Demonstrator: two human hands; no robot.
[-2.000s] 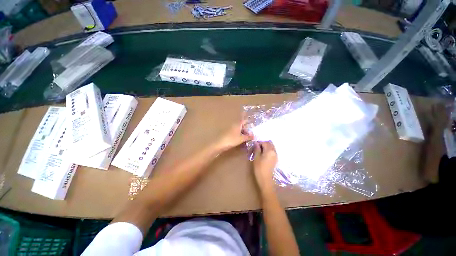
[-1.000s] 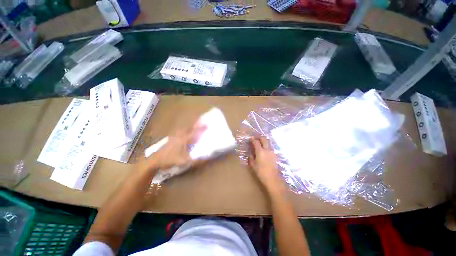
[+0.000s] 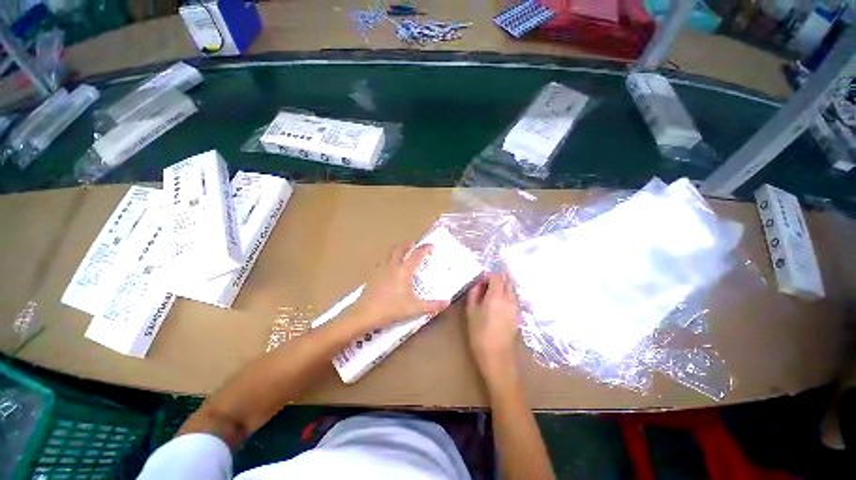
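Note:
My left hand grips a white product box lying slantwise on the cardboard bench cover. The box's far end is at the mouth of a clear plastic bag; how far it is inside is hard to tell. My right hand pinches the bag's edge beside the box's far end. A glaring stack of poly bags lies right of my right hand. Several unbagged product boxes lie in an overlapping pile on the left of the bench.
Bagged boxes lie on the green conveyor belt. A metal upright slants at right, near a lone box. A green crate is at lower left, a red stool below the bench.
A box left the pile's side and came under my left hand, then moved toward the bag. My right hand stayed near the bag. The bagged boxes on the belt shifted left in view.

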